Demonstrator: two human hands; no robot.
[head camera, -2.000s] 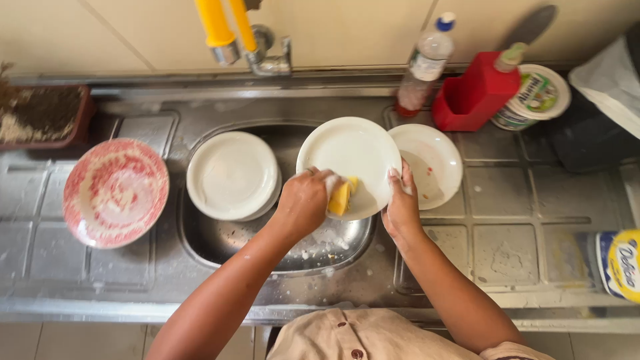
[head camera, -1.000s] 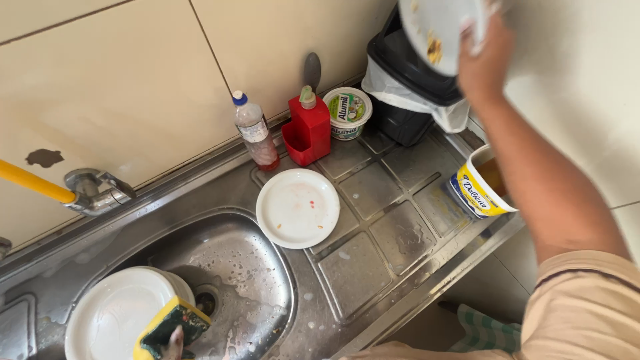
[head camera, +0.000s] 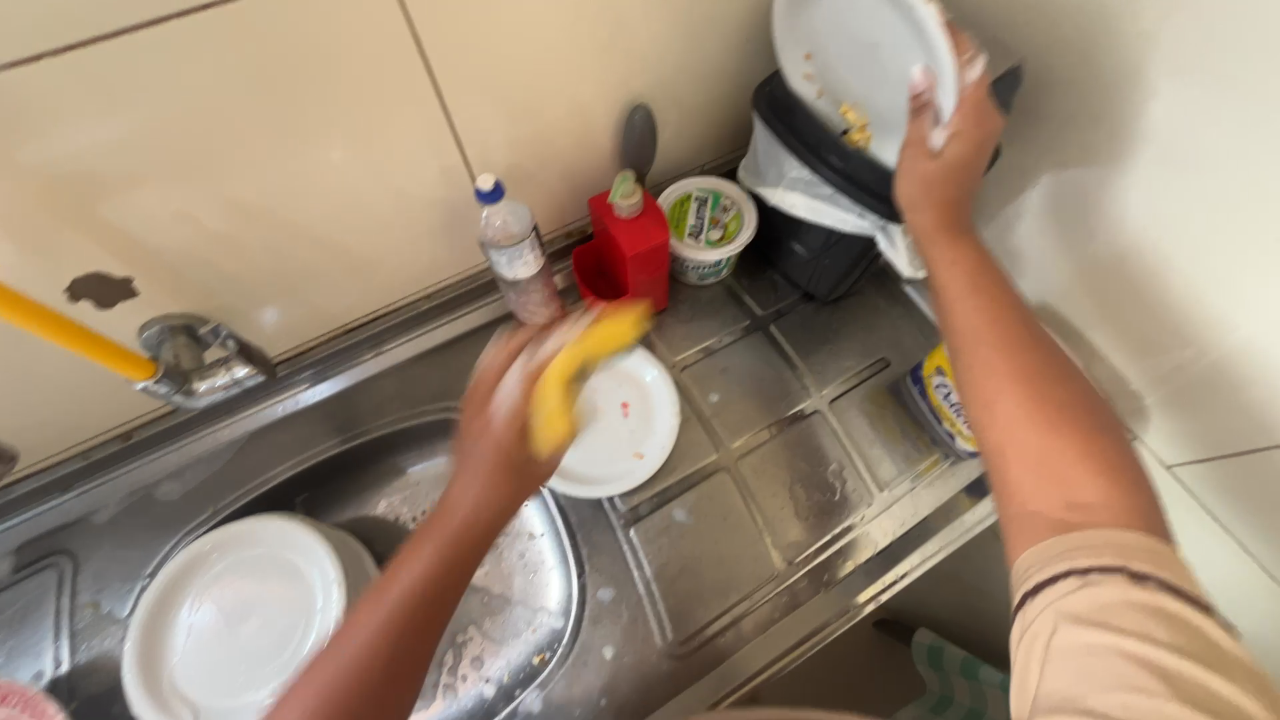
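My right hand (head camera: 950, 140) grips a white plate (head camera: 865, 60) by its edge, tilted over a small black bin (head camera: 820, 245) lined with a white bag (head camera: 800, 175); yellow food scraps (head camera: 855, 127) cling to the plate. My left hand (head camera: 505, 400), blurred, holds a yellow sponge (head camera: 580, 375) above another white plate (head camera: 640, 430) on the drainboard, which bears small red bits. White stacked plates (head camera: 240, 610) sit in the steel sink basin (head camera: 570, 590) at the lower left.
Along the wall stand a clear bottle with blue cap (head camera: 518, 250), a red soap dispenser (head camera: 640, 245) and a lidded tub (head camera: 705, 225). A yellow-and-blue tub (head camera: 945, 400) is beneath my right forearm. The tap (head camera: 200, 360) is at left.
My left hand has risen with the sponge from beside the sink's plates to above the drainboard plate. Two seconds ago both hands were over the sink, sponge against a plate. The view has swung right.
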